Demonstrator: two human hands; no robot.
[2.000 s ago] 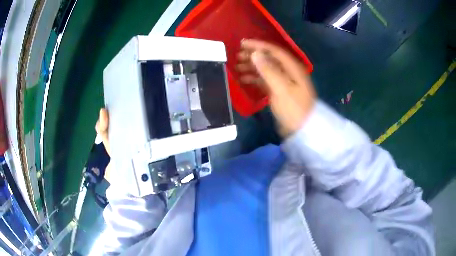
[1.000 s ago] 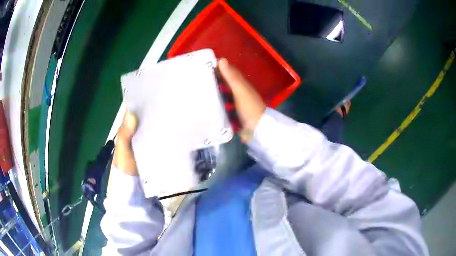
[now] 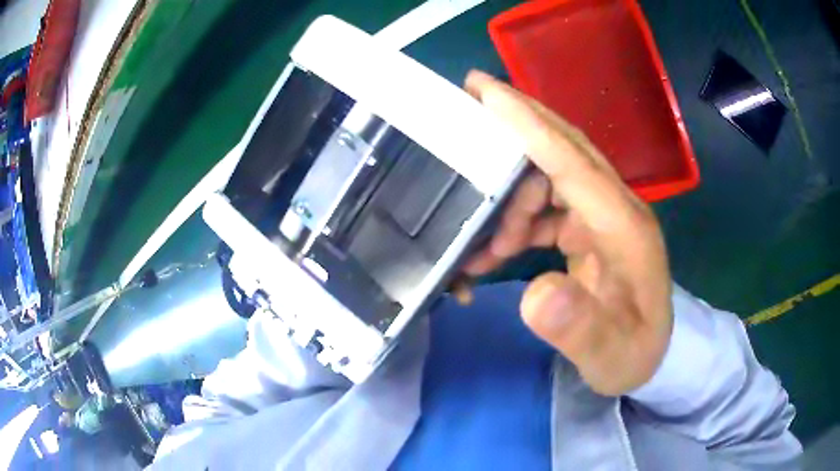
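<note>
A white-grey device housing (image 3: 433, 101) is held up tilted in front of me. Its large opening faces the camera and shows a silver metal mechanism (image 3: 330, 175) inside. My right hand (image 3: 603, 267) is at the housing's right side, with its fingers against the side and partly behind it. Its thumb stands apart from the housing. My left hand is hidden behind the housing; only its sleeve (image 3: 249, 368) shows at the lower left. A small fingertip shows under the lower right edge; I cannot tell which hand it belongs to.
A shallow red bin (image 3: 599, 87) lies on the green bench beyond my right hand. A glossy black rectangle (image 3: 744, 101) lies right of it. A yellow line (image 3: 792, 304) crosses the green surface at the right. A metallic cylindrical shape (image 3: 170, 317) is at the lower left.
The housing has turned from its flat white face to its open side and tilted. My right hand has turned palm towards the camera. My left hand has gone out of sight behind the housing.
</note>
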